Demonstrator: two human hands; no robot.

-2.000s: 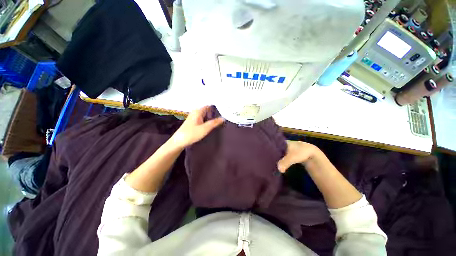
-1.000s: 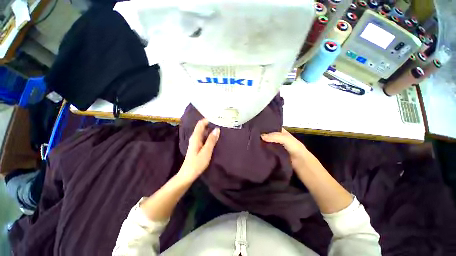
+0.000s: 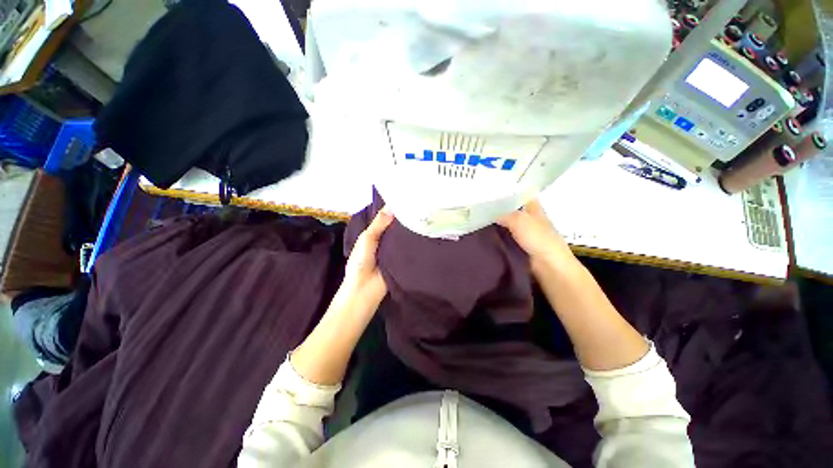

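Observation:
Dark plum trousers (image 3: 448,274) lie under the tip of the white JUKI machine head (image 3: 475,119) and hang over the table's front edge toward the lap. My left hand (image 3: 370,251) holds the cloth at its left side, fingertips beside the head's tip. My right hand (image 3: 534,233) is on the cloth at the right of the tip, its fingertips partly hidden by the head. The needle area is hidden behind the machine head.
A black garment (image 3: 205,101) lies on the table at left. A control panel (image 3: 722,96), thread cones (image 3: 763,164) and snips (image 3: 653,171) are at right. Plum trouser piles (image 3: 210,338) flank my lap on both sides. A blue crate (image 3: 68,142) is at far left.
My hands have moved forward to either side of the head's tip, the right from lying on top of the cloth. The cloth is bunched differently. The view has shifted, so the machine head appears further right.

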